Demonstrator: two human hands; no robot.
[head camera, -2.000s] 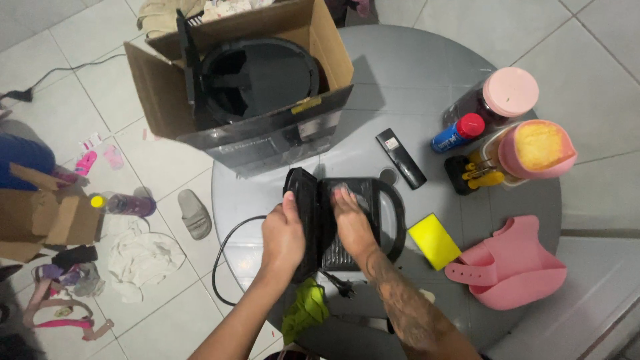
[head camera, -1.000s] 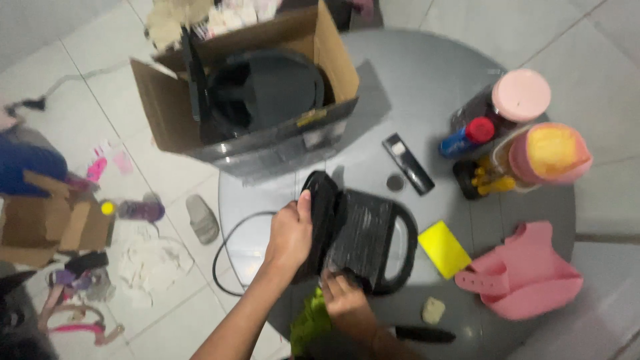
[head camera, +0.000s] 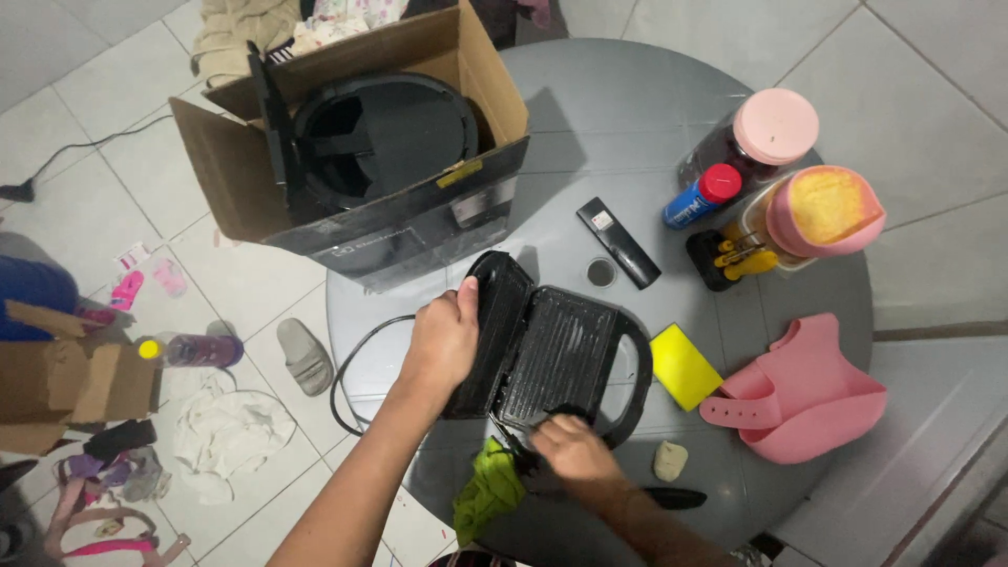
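A black sandwich press (head camera: 561, 358) lies opened on the round grey table, its ridged plates showing whitish streaks. My left hand (head camera: 441, 335) grips the edge of the raised lid (head camera: 494, 339). Bent over the lower plate's near edge, my right hand (head camera: 568, 442) has its fingers around something dark, only partly visible. A green cloth (head camera: 488, 492) hangs at the near table edge, beside the press's dark cord. To the right are a yellow sponge (head camera: 685, 366), a pale lump (head camera: 670, 461) and a black object like a knife handle (head camera: 676, 498).
An opened cardboard box (head camera: 417, 224) holding a black appliance stands at the back left. A black remote (head camera: 618, 242), a pink-lidded jar (head camera: 776, 126), a blue tube (head camera: 701, 195), yellow-handled tools (head camera: 744, 264) and a pink silicone bib (head camera: 803, 394) are also on the table (head camera: 630, 94).
My right hand has moved from the upper part of the lower plate down to its near edge. My left hand keeps its hold on the lid.
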